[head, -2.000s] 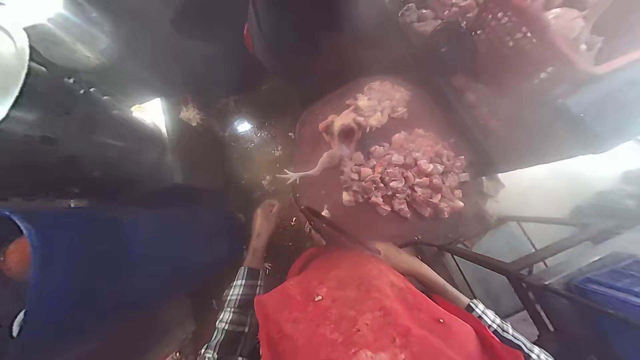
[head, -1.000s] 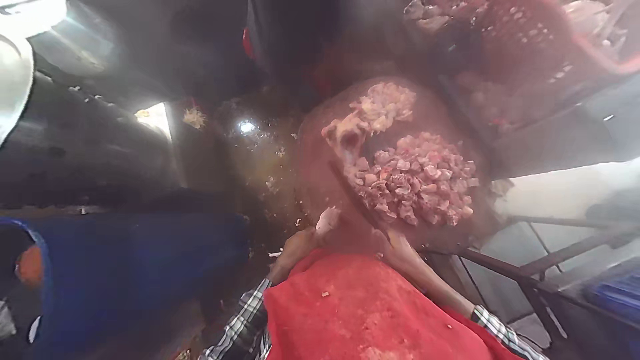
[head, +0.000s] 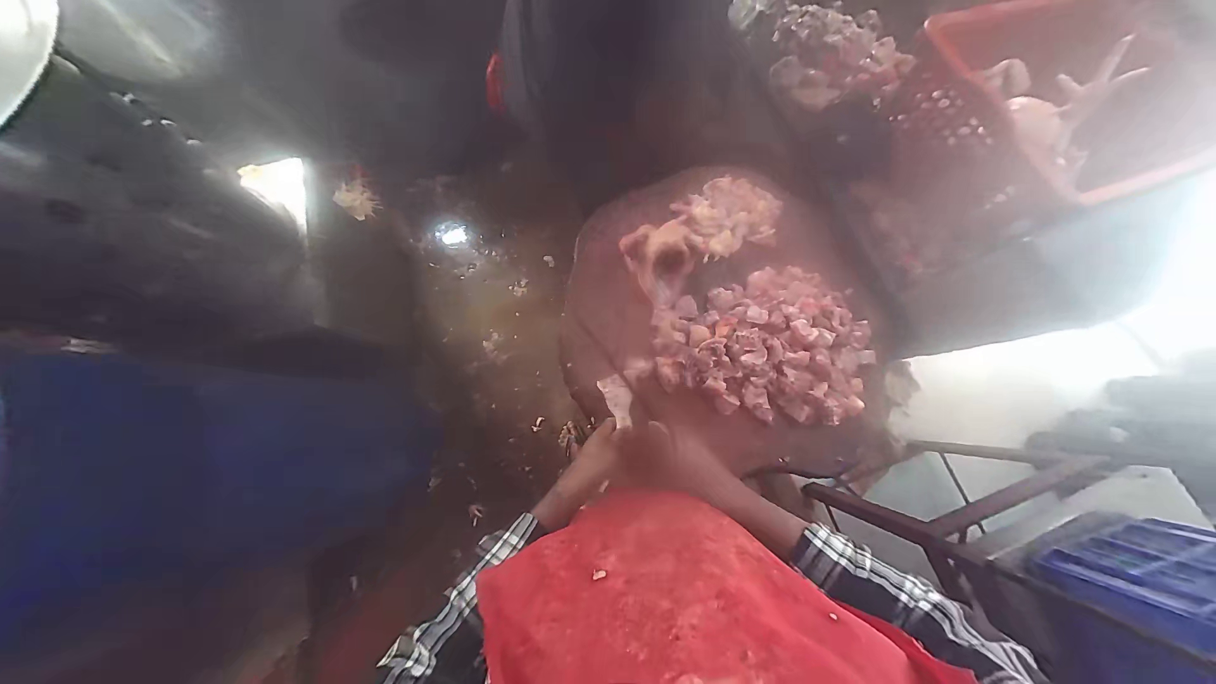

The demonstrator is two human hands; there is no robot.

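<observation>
My left hand (head: pixel 600 448) is at the near edge of a rounded chopping block (head: pixel 598 285), its fingers closed on a small piece of pale raw meat (head: pixel 616 401). Close beside it, my right hand (head: pixel 654 451) is a blurred fist around the handle end of a knife, whose blade (head: pixel 603 353) shows only as a faint streak over the block. A heap of cut raw meat chunks (head: pixel 774 347) lies on the block's right half. Behind it are a larger piece of raw poultry (head: pixel 662 252) and a yellowish pile of skin or fat (head: pixel 731 217).
A red plastic crate (head: pixel 969 47) holding pale poultry stands at the back right, beside more meat pieces (head: pixel 836 52). A metal frame (head: pixel 1007 499) and a blue crate (head: pixel 1130 570) are at the right. Scraps (head: pixel 491 347) litter the wet surface left of the block.
My left hand, seen apart without the piece two seconds ago, is now beside my right hand with a meat piece. The poultry leg and foot that stretched left across the block no longer shows there.
</observation>
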